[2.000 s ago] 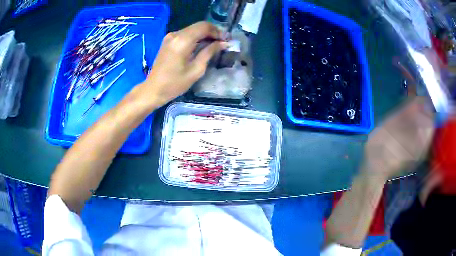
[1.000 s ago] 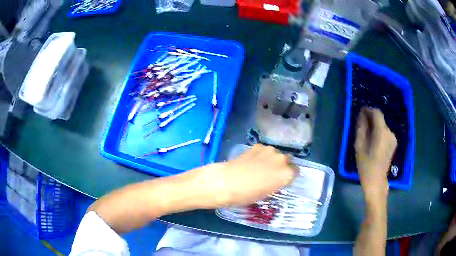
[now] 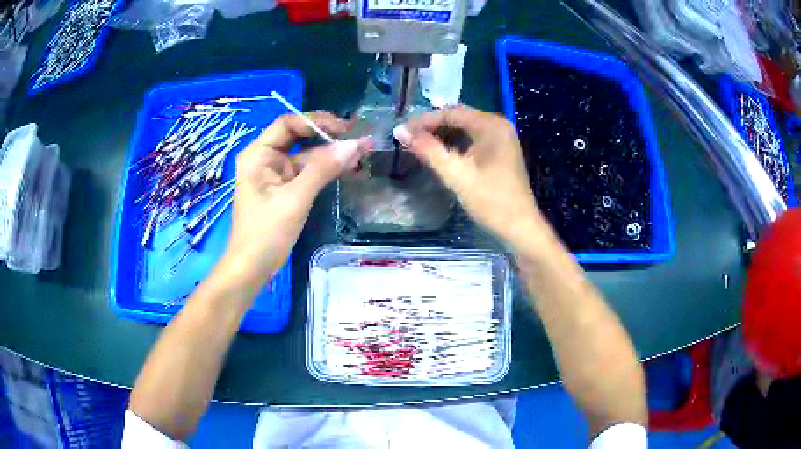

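Note:
My left hand (image 3: pixel 285 171) pinches a thin white rod (image 3: pixel 303 116) by its lower end, left of the press ram; the rod slants up to the left. My right hand (image 3: pixel 470 158) is at the right of the ram with fingertips together; any small part between them is too small to make out. The grey press head (image 3: pixel 410 33) stands above, with its ram (image 3: pixel 403 92) and base plate (image 3: pixel 395 203) below. The fixture is mostly hidden by my fingers. A clear box (image 3: pixel 313 351) nearest me holds red-and-white rods (image 3: pixel 386 358).
A blue tray (image 3: pixel 126 289) at left holds scattered rods. A blue tray (image 3: pixel 660 237) at right holds black rings and a few shiny ones. Stacked clear boxes (image 3: pixel 31 202) stand far left. The long shiny lever (image 3: pixel 711 131) is at right. A person in red headwear (image 3: pixel 775 294) is at the right edge.
My left hand has moved from the clear box to the press with a rod. My right hand has left the ring tray and moved to the press. The view has shifted.

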